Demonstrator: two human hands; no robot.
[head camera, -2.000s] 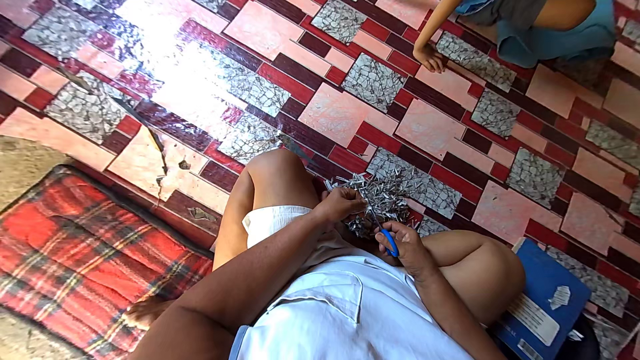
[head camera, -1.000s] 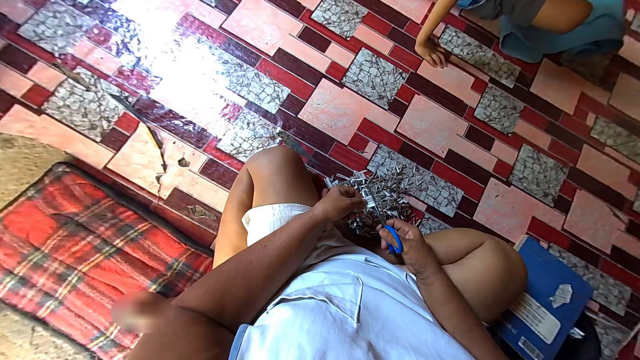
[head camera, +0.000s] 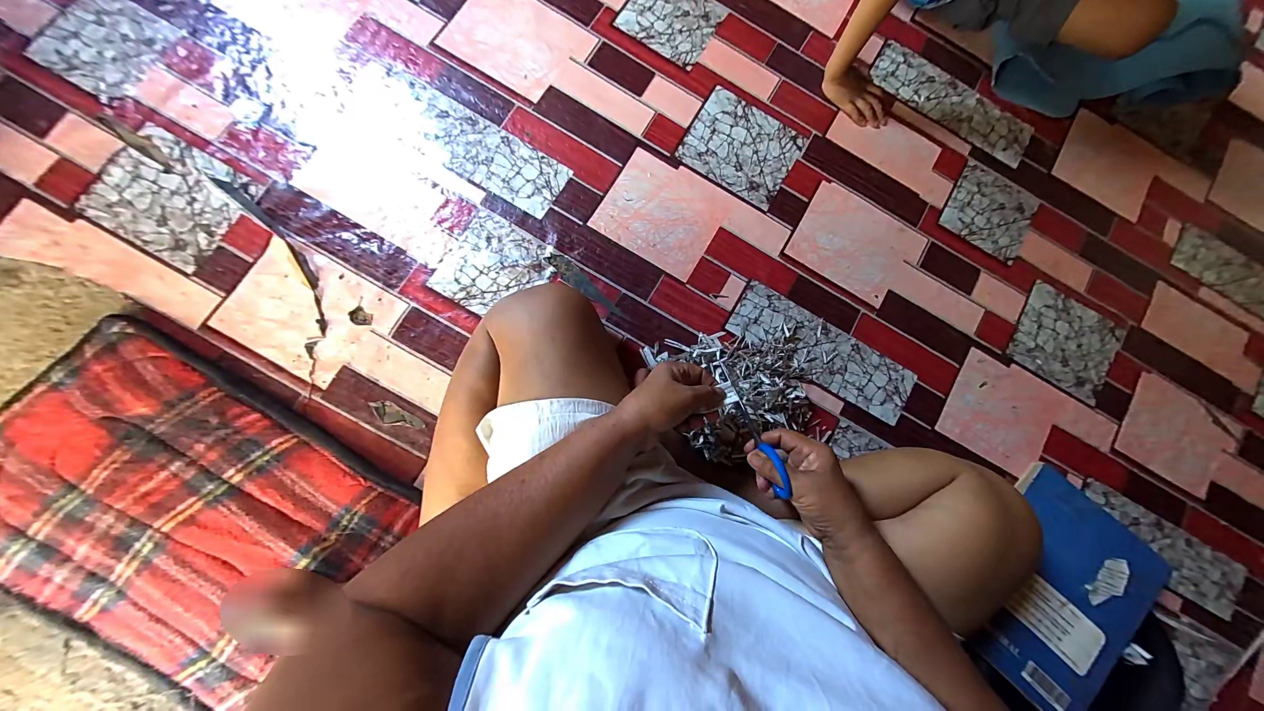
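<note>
My left hand (head camera: 676, 395) pinches a small pale strip, likely paper, between thumb and fingers. In my right hand (head camera: 805, 474) is a pair of scissors with blue handles (head camera: 776, 470); its metal blades point up and left toward the strip. Whether the blades are apart is too small to tell. A pile of small cut strips (head camera: 760, 385), grey and white, lies on the floor just beyond both hands, in front of my crossed legs. Part of the pile is hidden behind my fingers.
A red plaid mat (head camera: 148, 513) lies at the left. At my right knee rests a blue folder or book (head camera: 1076, 583) with a printed label. Another person's hand (head camera: 857, 97) leans on the patterned floor (head camera: 662, 212) at the upper right. The floor covering is torn at the left.
</note>
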